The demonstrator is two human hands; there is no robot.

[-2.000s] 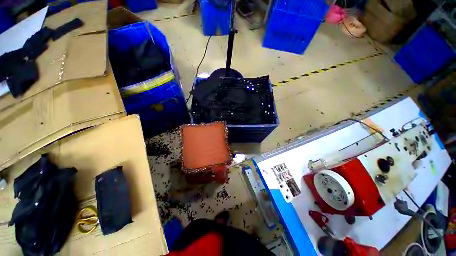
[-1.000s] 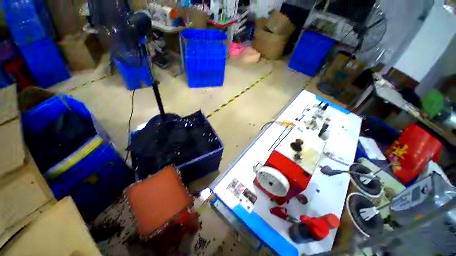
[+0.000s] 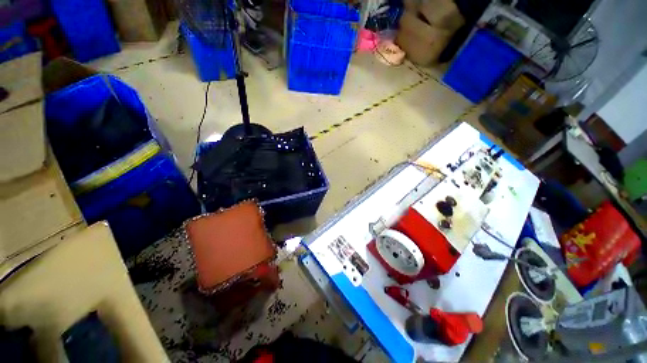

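Neither of my hands is in the picture. A flat black cut piece (image 3: 92, 340) lies on a tan cardboard sheet (image 3: 78, 269) at the lower left. Another black piece (image 3: 17, 344) is cut off by the left edge. A square brown-red stool (image 3: 230, 244) stands on the floor near the middle. Behind it, a blue bin (image 3: 301, 205) is filled with black pieces (image 3: 259, 170) with small white marks. A red and white sewing machine (image 3: 426, 244) with a pale handwheel sits on a white table (image 3: 340, 244) with blue edges.
A large blue bin (image 3: 135, 205) holds dark cloth at the left. A black stand pole (image 3: 242, 99) rises behind the full bin. Other blue bins (image 3: 323, 57) stand farther back. Thread stands (image 3: 525, 322) and a red carrier bag (image 3: 603, 244) are at the right. Dark scraps litter the floor.
The view has swung right, then slightly back left. The scissors seen earliest at the lower left are out of view. No object has visibly been moved.
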